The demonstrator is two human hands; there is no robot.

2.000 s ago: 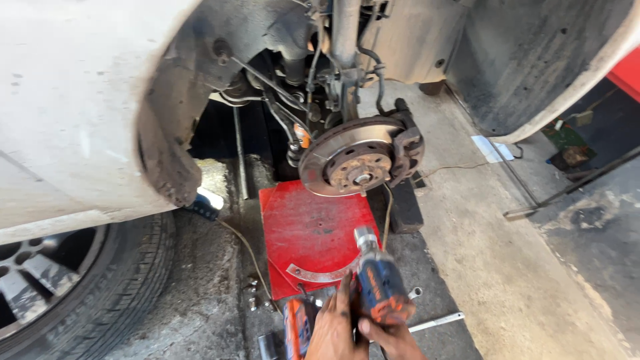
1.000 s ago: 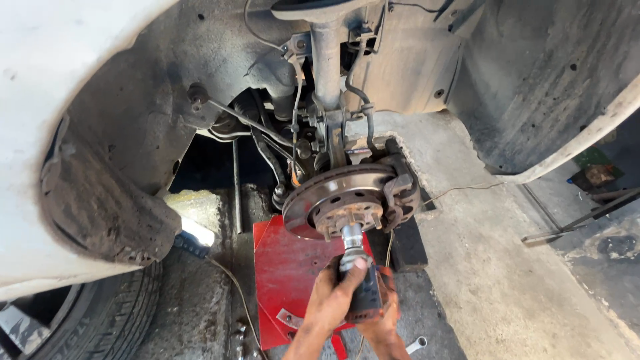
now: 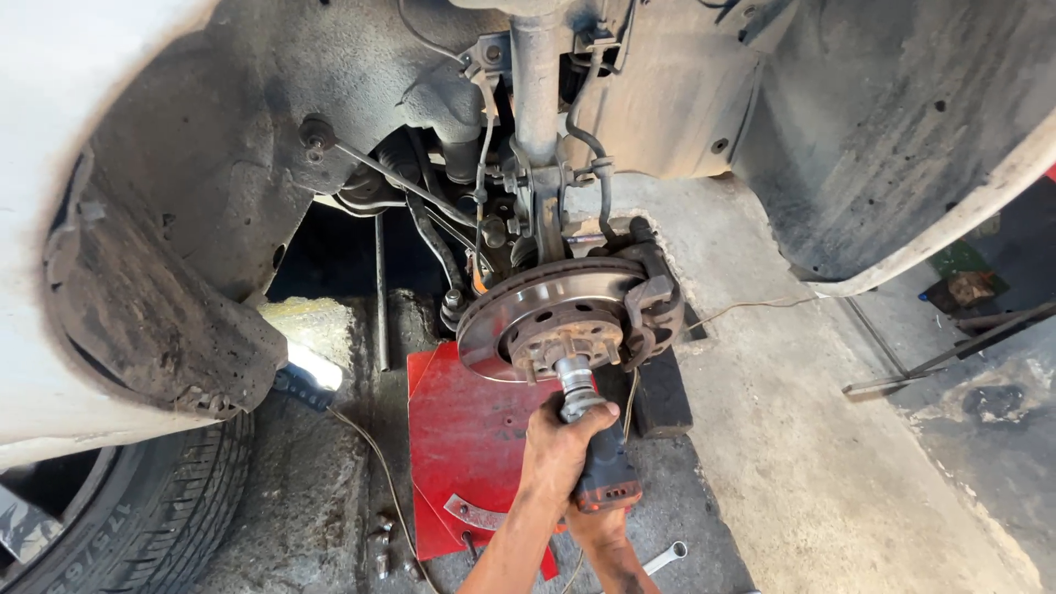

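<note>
A cordless impact wrench point(image 3: 606, 462) points up at the wheel hub point(image 3: 565, 342), its metal socket point(image 3: 574, 373) against the hub's center. My left hand point(image 3: 561, 445) wraps around the front of the tool's body near the socket. Below the body is my right hand point(image 3: 601, 528), on the handle, which is mostly hidden. Around the hub sits a brake disc point(image 3: 528, 301), with the brake caliper point(image 3: 656, 297) at its right side. The strut point(image 3: 536, 91) rises above them.
A red metal plate point(image 3: 462, 429) lies below the disc. A lit work lamp point(image 3: 309, 375) with a cable is at left, above a tire point(image 3: 181, 503). A combination wrench point(image 3: 664, 558) and several lug fasteners point(image 3: 382, 544) lie on the floor. A dark block point(image 3: 662, 396) stands beneath the caliper.
My hands have raised the impact wrench from over the red plate to the hub, where its socket now meets the center. The view has shifted closer to the wheel well.
</note>
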